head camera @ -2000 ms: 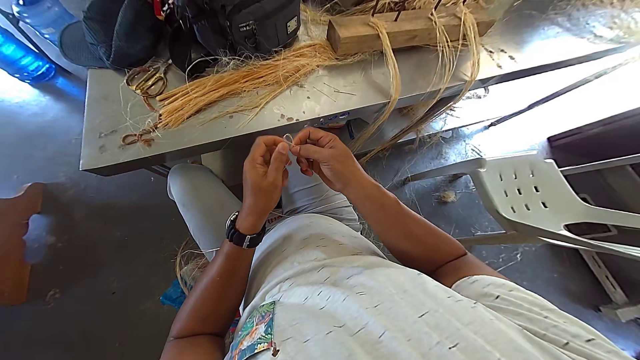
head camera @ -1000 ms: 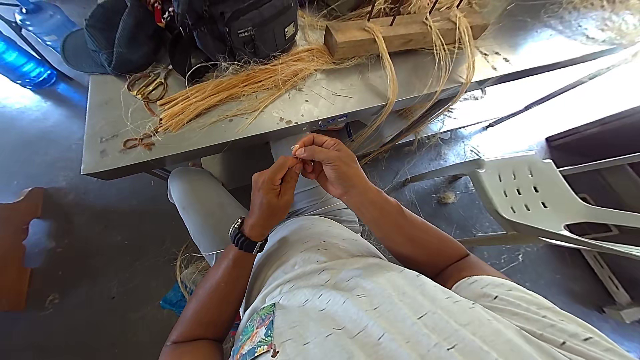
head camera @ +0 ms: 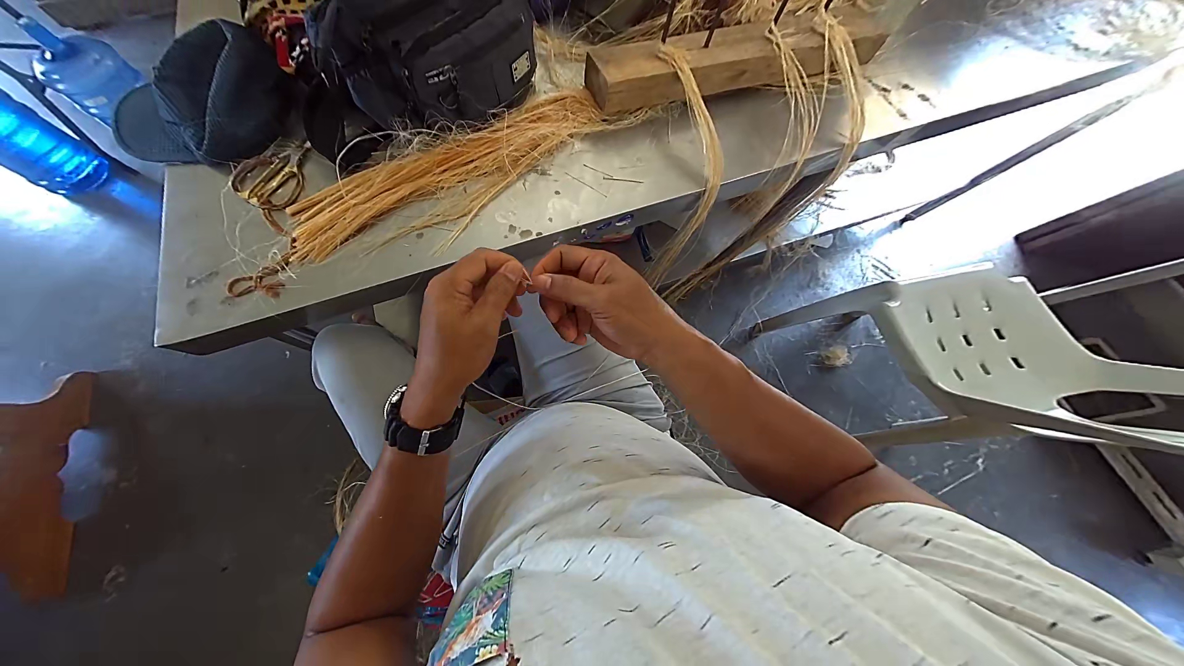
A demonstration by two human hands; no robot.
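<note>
My left hand point(head camera: 469, 319) and my right hand point(head camera: 597, 298) meet over my lap, just off the table's front edge. Each pinches a thin pale fibre strand point(head camera: 528, 280) between thumb and forefinger; its far ends are hard to follow. Beyond them, a bundle of straw-coloured fibres point(head camera: 435, 180) lies across the metal table point(head camera: 555, 199). Brass-coloured scissors point(head camera: 270, 179) rest at the bundle's left, near a small brown fibre loop point(head camera: 255, 283). Hanks of fibre point(head camera: 708, 148) hang from metal spikes on a wooden block point(head camera: 731, 69) and drape over the table edge.
A dark cap point(head camera: 217, 92) and a black bag point(head camera: 435, 60) sit at the table's back left. Blue water bottles point(head camera: 51, 148) stand beyond its left end. A white plastic chair point(head camera: 980, 342) is on the right, and a brown wooden piece point(head camera: 42, 481) on the left. Loose fibres litter the floor.
My hands, close together at the fingertips one second ago, are now slightly apart with the strand between them. The fibre bundle and scissors have stayed in place.
</note>
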